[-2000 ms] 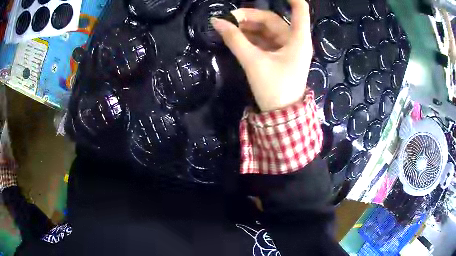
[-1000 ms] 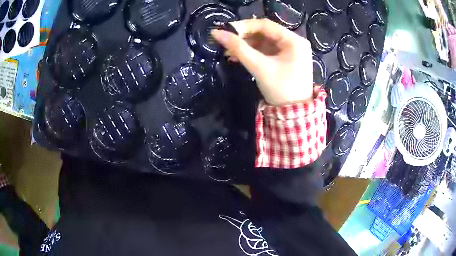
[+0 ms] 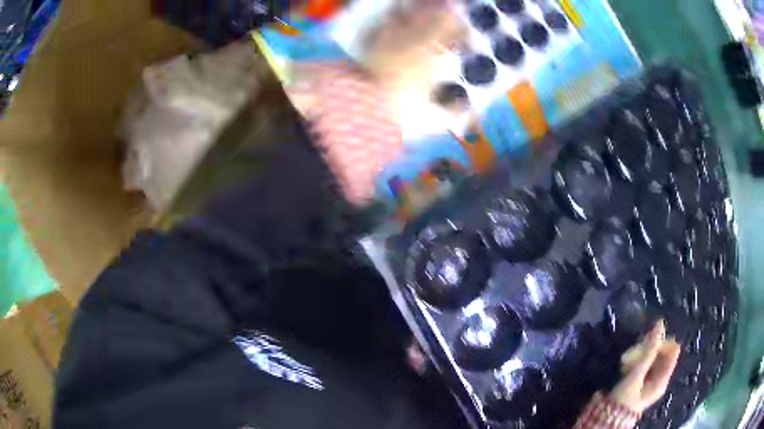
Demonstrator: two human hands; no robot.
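Note:
My left hand [image 3: 409,46] is a blur at the top, over the white label sheet [image 3: 505,74] with its rows of round black labels; whether it holds a label cannot be told. The sheet lies on a blue and orange printed surface [image 3: 578,63]. My right hand [image 3: 649,369] is over the tray at lower right, thumb and fingers close together; nothing clear shows between them. The black blister tray [image 3: 387,261] holds rows of glossy round black parts [image 3: 451,266], with bright glare on several. The tray slants across the right half.
An open cardboard carton [image 3: 71,159] with crumpled whitish material [image 3: 180,117] is at left. A green surface [image 3: 750,251] runs along the right edge, beyond the tray. My dark-clothed body fills the lower left.
The view has swung left, bringing in the carton and more of the label sheet. The fan has left view. My left hand has come into view; my right hand has left the part it was touching.

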